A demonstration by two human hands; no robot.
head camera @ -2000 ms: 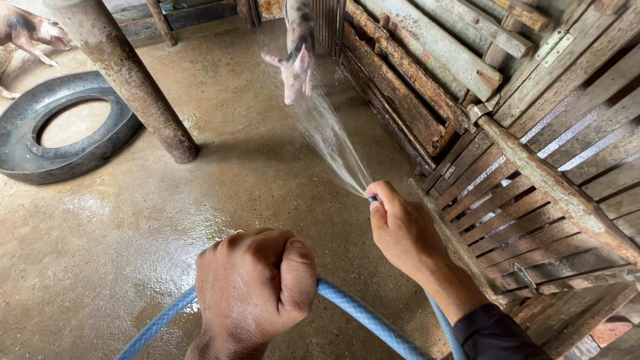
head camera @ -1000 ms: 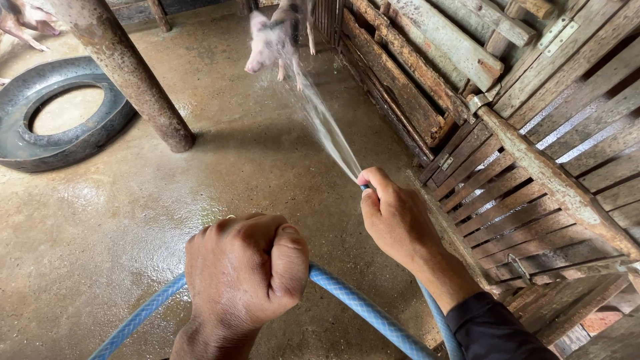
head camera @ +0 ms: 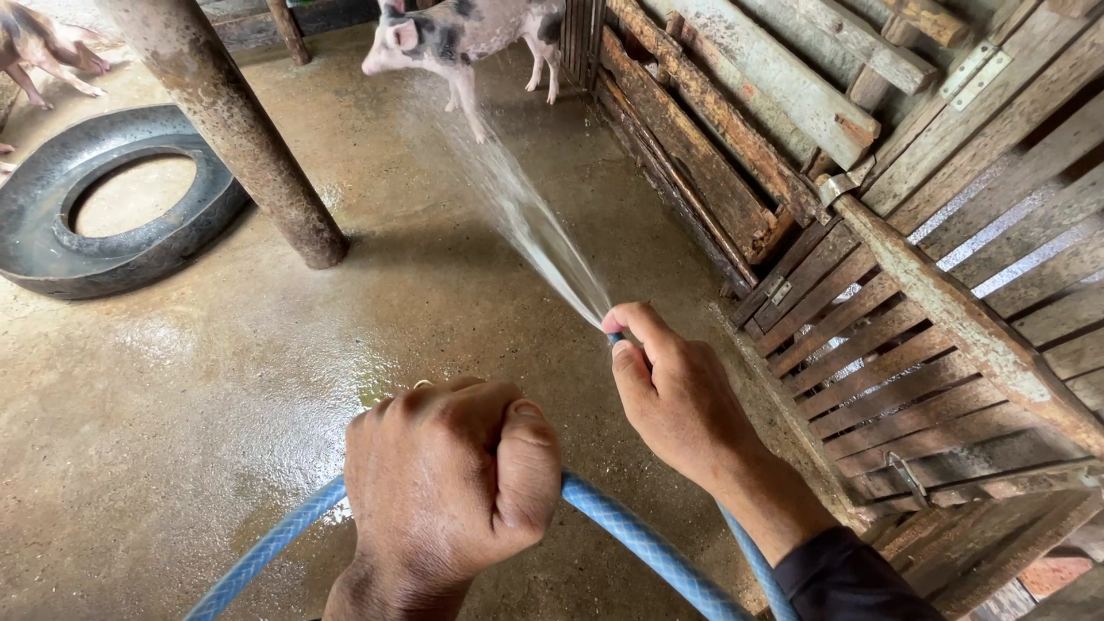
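Note:
My left hand (head camera: 453, 474) is closed in a fist around a blue braided hose (head camera: 647, 539), which runs out on both sides of it toward the lower edge. To its right, my right hand (head camera: 681, 392) grips the hose's end, with a finger over the opening. From there a split jet of water (head camera: 539, 228) sprays up and to the left, toward the feet of a pink pig with black patches (head camera: 466, 34). The pig stands side-on at the top, its head to the left. Part of the hose below my right hand is hidden behind the forearm.
A rusty post (head camera: 233, 129) stands left of centre, beside a cut black tyre (head camera: 198, 228) lying on the wet concrete floor (head camera: 414, 302). Other pigs (head camera: 47, 52) are partly visible at the upper left. A slatted wooden gate (head camera: 897, 379) and stacked boards (head camera: 699, 147) line the right side.
The patched pig has turned from facing me to standing side-on, with more of its body in view. Both hands keep their hold on the hose, and the water still sprays.

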